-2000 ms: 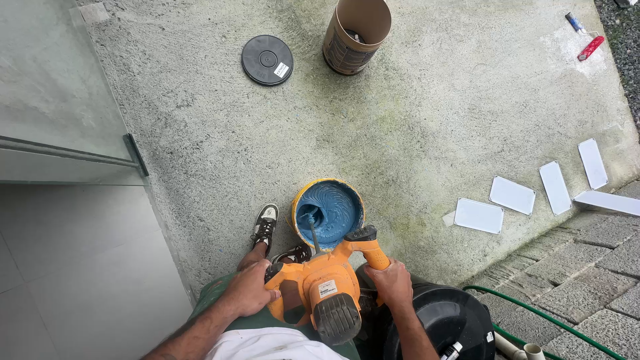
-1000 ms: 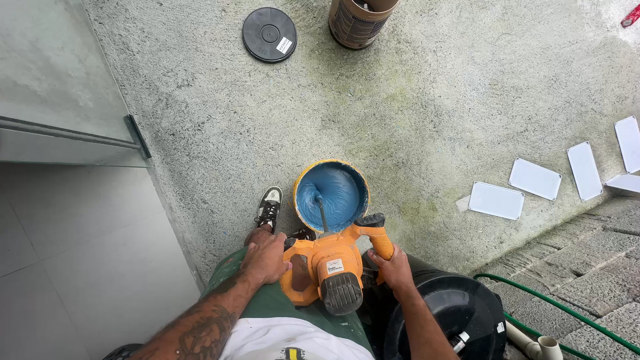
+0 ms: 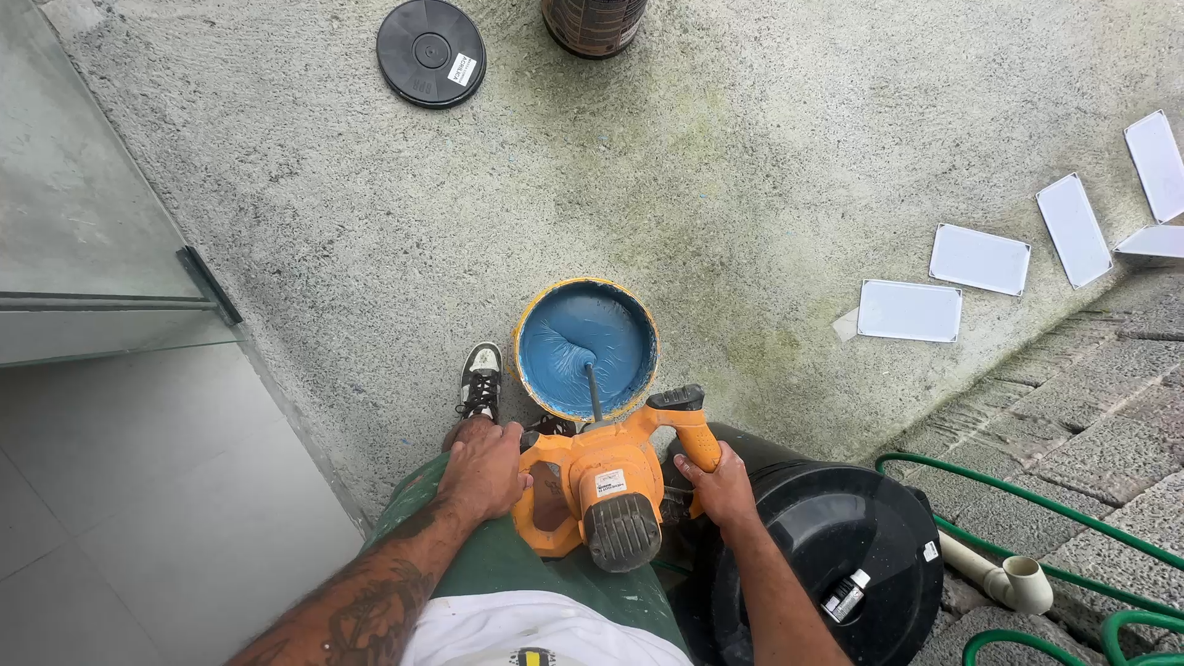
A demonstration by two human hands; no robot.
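Note:
An orange handheld paddle mixer [image 3: 610,481] with a black ribbed motor cap is held in front of my legs. My left hand [image 3: 484,469] is closed around its left handle, and my right hand [image 3: 721,483] grips the right one. The mixer's metal shaft [image 3: 593,393] slants down into thick blue paint [image 3: 601,324], which hides its lower end. A ridged swirl surrounds the shaft where it enters. The paint fills much of a round bucket with a paint-smeared yellow rim [image 3: 653,319], standing on the concrete near my sneaker [image 3: 481,377].
A black lid [image 3: 430,54] and a brown bucket [image 3: 594,23] are ahead. Several white rectangular panels [image 3: 910,312] lie at the right. Beside my right arm stands a lidded black container [image 3: 832,527] with a small bottle [image 3: 844,597] on it. A green hose [image 3: 1017,499] and PVC pipe [image 3: 1017,585] lie near stone blocks. Glass panel [image 3: 102,319] at left.
Both hands have kept hold of the mixer. Its shaft has shifted within the bucket, and the paint's swirl pattern has changed. The view has moved, cutting off more of the brown bucket.

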